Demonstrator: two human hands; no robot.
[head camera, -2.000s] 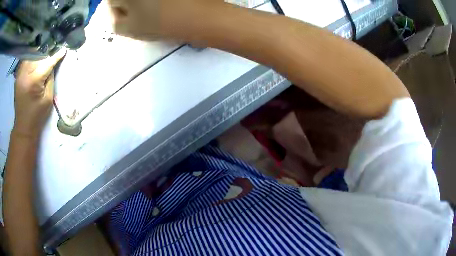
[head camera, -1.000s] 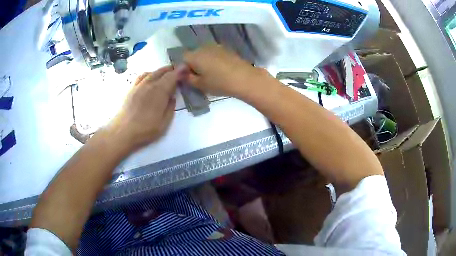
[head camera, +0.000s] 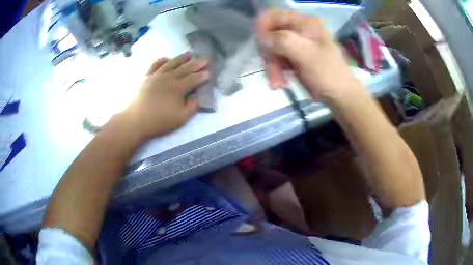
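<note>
The picture is blurred. My left hand (head camera: 168, 96) lies palm down on the white table, with its fingertips and thumb against a grey strip (head camera: 207, 98). Part of the strip is hidden under the hand. More grey pieces (head camera: 225, 62) lie beside it, under the machine arm. My right hand (head camera: 303, 57) is raised to the right of them with its fingers curled; blur hides whether it holds anything. The lit needle end of the sewing machine (head camera: 111, 36) is at the upper left, beyond my left hand.
Dark blue pieces (head camera: 13, 150) lie at the table's left side. Red and white scraps (head camera: 369, 49) are at the right end. A black cord (head camera: 296, 108) hangs over the measuring-tape edge (head camera: 207, 150). Cardboard boxes (head camera: 430, 150) stand at the right.
My right hand has moved right, away from my left hand and the strip they met at. My left hand stays near the strip. The grey pieces under the arm look shifted.
</note>
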